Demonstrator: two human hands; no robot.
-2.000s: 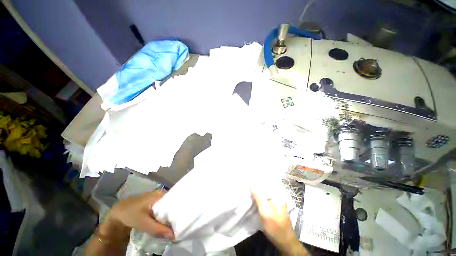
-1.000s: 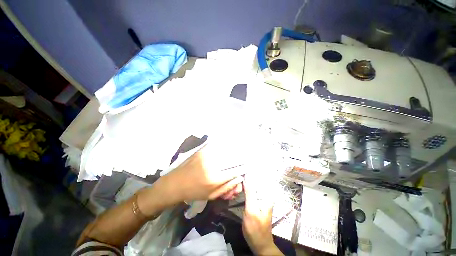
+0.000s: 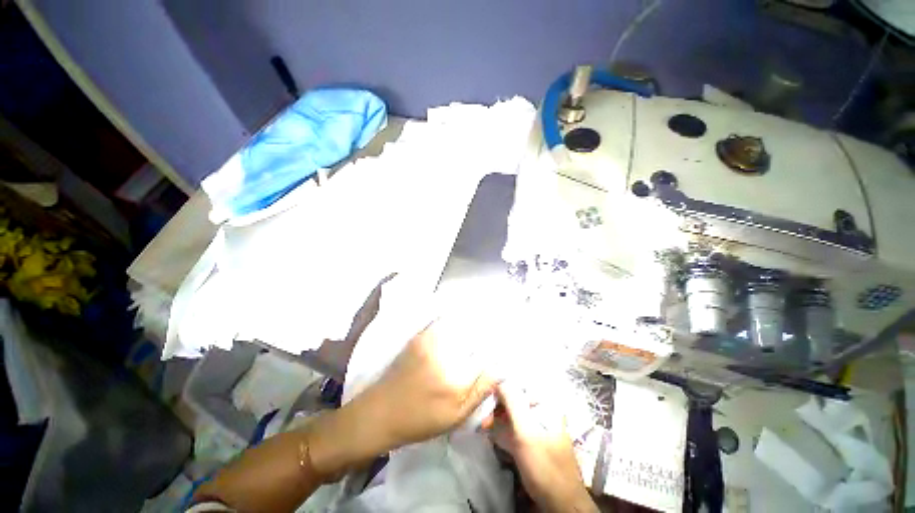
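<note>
My left hand (image 3: 416, 396) and my right hand (image 3: 537, 436) are close together in front of the needle area, left of the cream-white overlock machine (image 3: 783, 180). Both hold a white fabric piece (image 3: 379, 336); part of it lies in lamp glare. The fingertips, presser foot and needle are washed out or hidden. White fabric pieces (image 3: 291, 271) lie stacked flat left of the machine. The grey machine side plate (image 3: 484, 225) shows between the stack and the machine head.
A blue-and-white fabric bundle (image 3: 311, 135) lies against the wall. Silver thread tensioners (image 3: 707, 301) line the machine front. White fabric scraps (image 3: 828, 456) lie at right. A yellow heap (image 3: 45, 266) is at far left. A light bin (image 3: 226, 396) holding pale material is below the table.
My left hand has moved from the lower left to beside my right hand, bringing fabric along. More of the grey plate shows. The view has shifted slightly.
</note>
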